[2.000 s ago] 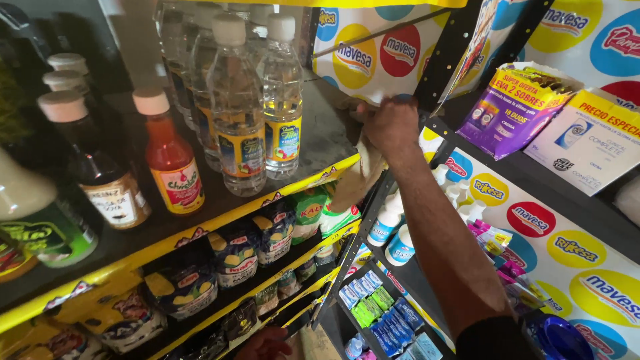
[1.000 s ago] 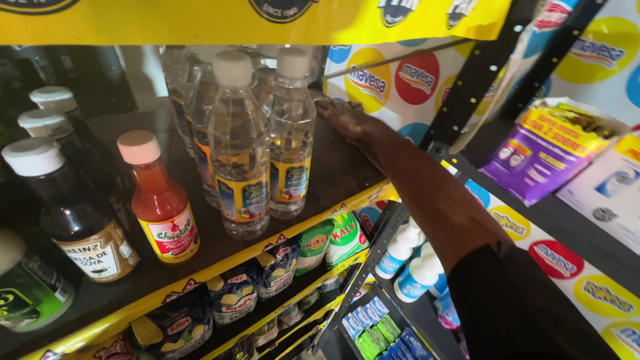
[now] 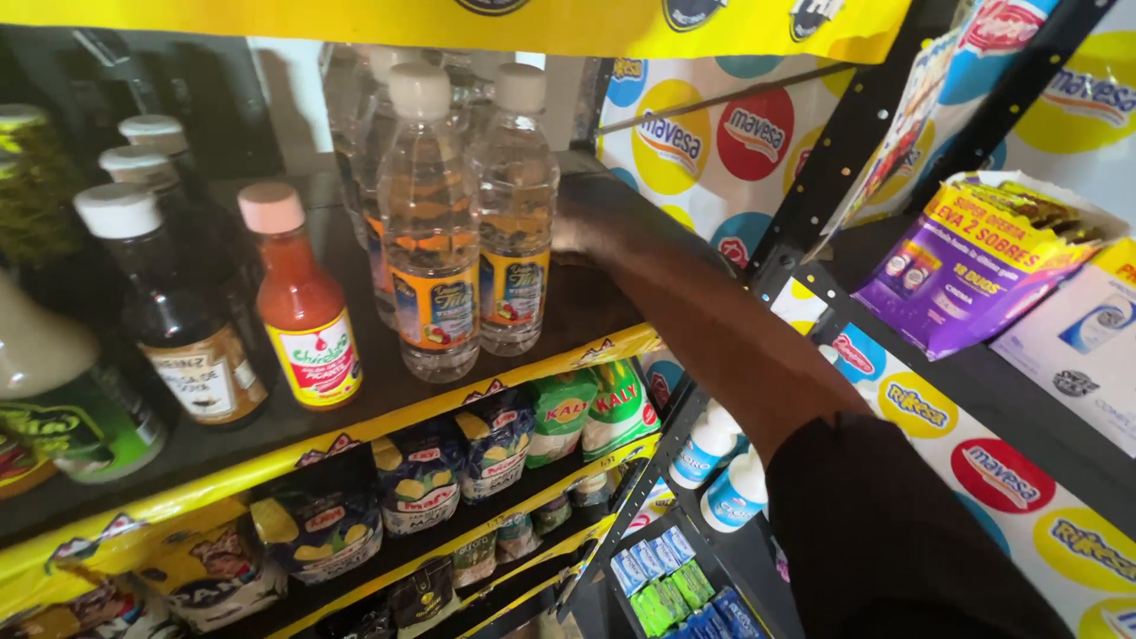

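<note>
My right arm in a dark sleeve reaches in from the right over the black top shelf (image 3: pixel 595 297). My right hand (image 3: pixel 579 213) is blurred at the shelf's right end, beside and partly behind the clear plastic vinegar bottles (image 3: pixel 516 213); its fingers and anything in them are hidden. To the left of these bottles, a red hot sauce bottle (image 3: pixel 309 311) and a dark soy sauce bottle (image 3: pixel 191 328) stand upright. My left hand is out of view.
A yellow banner (image 3: pixel 355 28) crosses above the shelf. Bagged goods (image 3: pixel 422 475) fill the shelf below. A perforated black metal upright (image 3: pixel 821 169) stands at right, near a purple sachet box (image 3: pixel 958 266). White bottles (image 3: pixel 735 493) stand under my arm.
My right hand has moved from the shelf's right front edge, where it held a pale cloth, to deeper in beside the vinegar bottles. The other hand, low in the oldest frame, has left view.
</note>
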